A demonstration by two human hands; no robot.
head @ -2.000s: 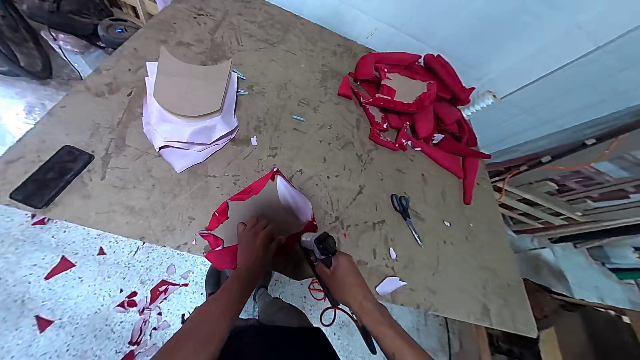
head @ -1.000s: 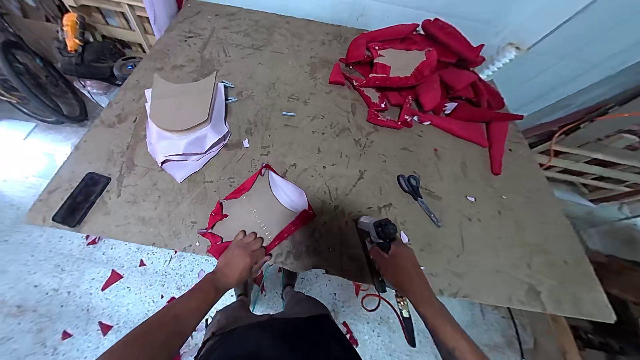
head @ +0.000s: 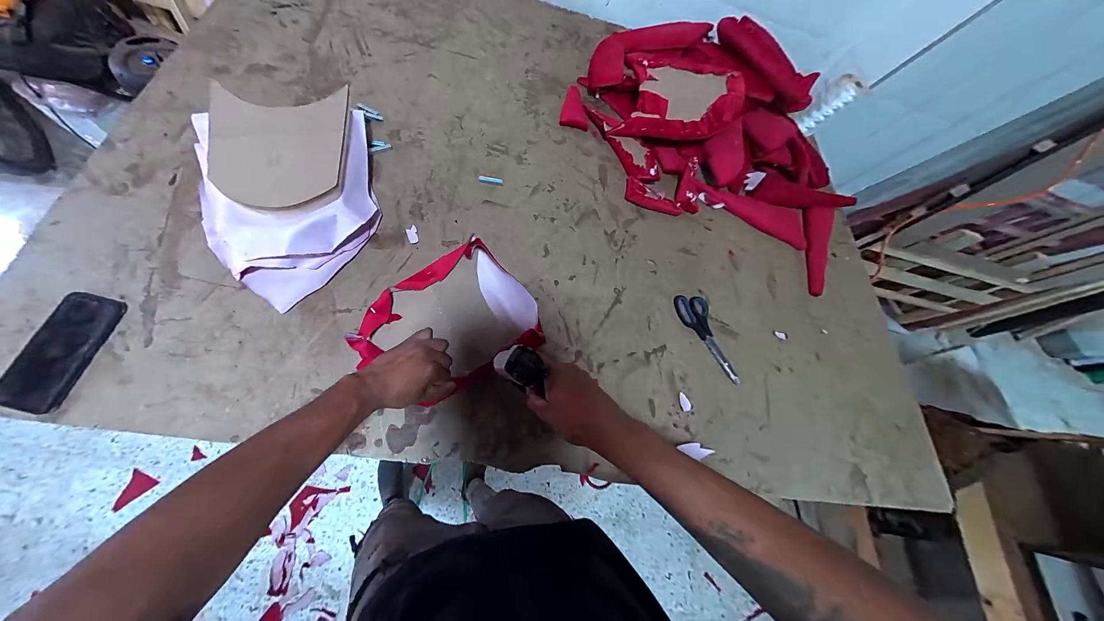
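Observation:
A board panel [head: 448,315] lies on the table, its edges wrapped in red fabric, with a white patch at its upper right. My left hand [head: 412,371] presses on the panel's lower left part, its fingers curled over the lower red edge; whether it pinches the fabric is hidden. In my right hand [head: 569,397] is a dark staple gun [head: 524,369], its head at the panel's lower right edge. Scissors [head: 707,336] with dark handles lie to the right, apart from both hands.
White fabric pieces [head: 285,250] under a curved board [head: 276,151] lie upper left, near small staple strips [head: 491,180]. A phone [head: 60,352] rests at the left edge. Red padded pieces [head: 724,138] are heaped upper right. Fabric scraps [head: 135,490] litter the floor beyond the table's front edge.
My right hand has brought the staple gun from the right of the panel back to its lower right edge. My left hand has stayed at the panel's lower side.

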